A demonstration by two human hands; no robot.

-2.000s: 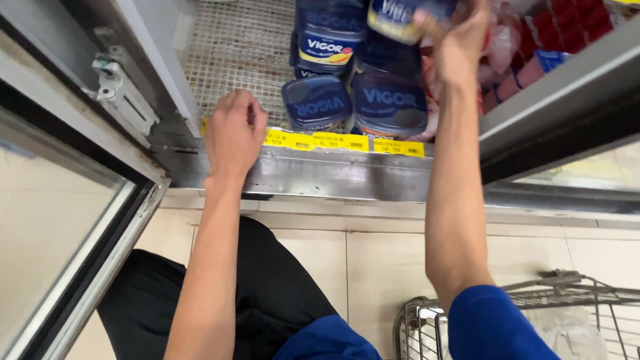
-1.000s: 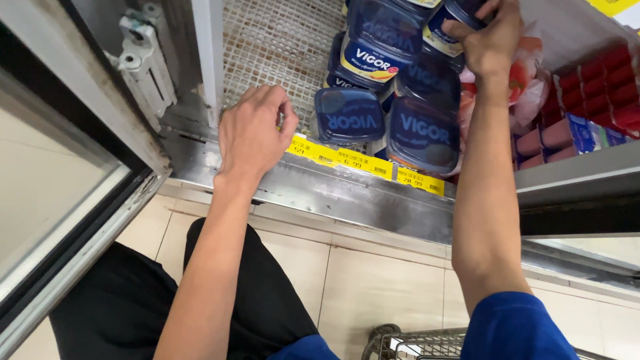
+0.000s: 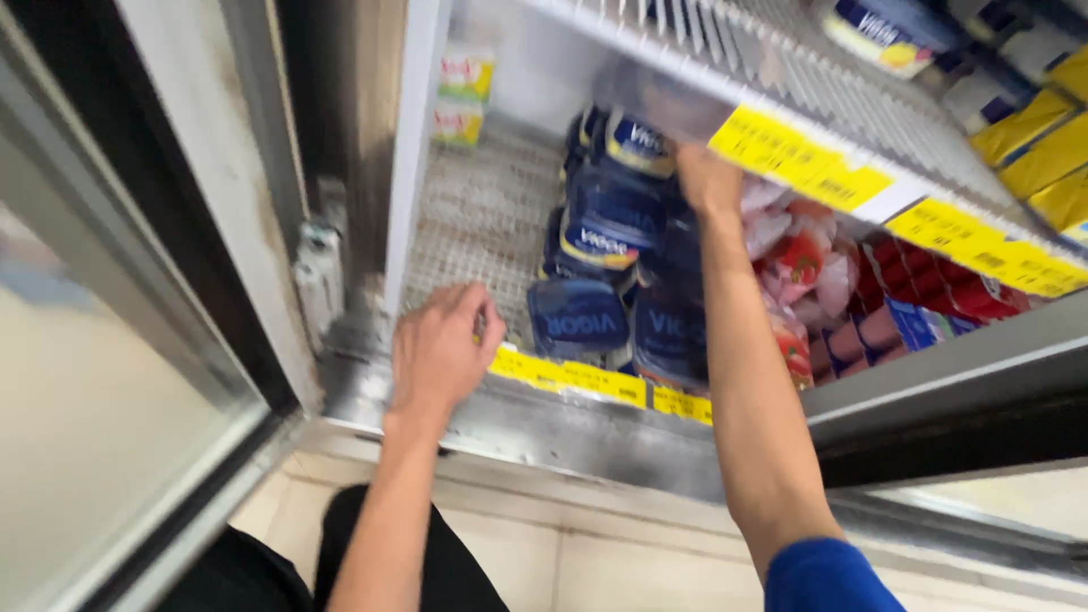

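Note:
Dark blue Vigor plastic tubs stand stacked on the bottom of an upright refrigerated case. My right hand [image 3: 710, 174] reaches deep among them, under a wire shelf; its fingers are hidden behind the shelf's front edge, beside a Vigor tub [image 3: 639, 146]. Whether it holds that tub cannot be told. My left hand [image 3: 446, 344], fingers curled and holding nothing, is at the case's front sill, left of a tub lying with its lid up [image 3: 578, 316]. Another stack [image 3: 608, 212] rises behind that tub.
The wire shelf [image 3: 799, 93] with yellow price strips hangs above and holds more tubs. Pink-and-red plastic packages [image 3: 803, 255] lie right of the stacks, then red packs [image 3: 914, 289]. An open glass door [image 3: 127, 365] stands at left, a metal frame [image 3: 952, 365] at right. Small cartons [image 3: 463, 76] sit behind.
My right hand has reached farther back; earlier it gripped a Vigor tub above the stacks. My left hand stays at the sill. The view has tilted up, bringing in the upper shelf.

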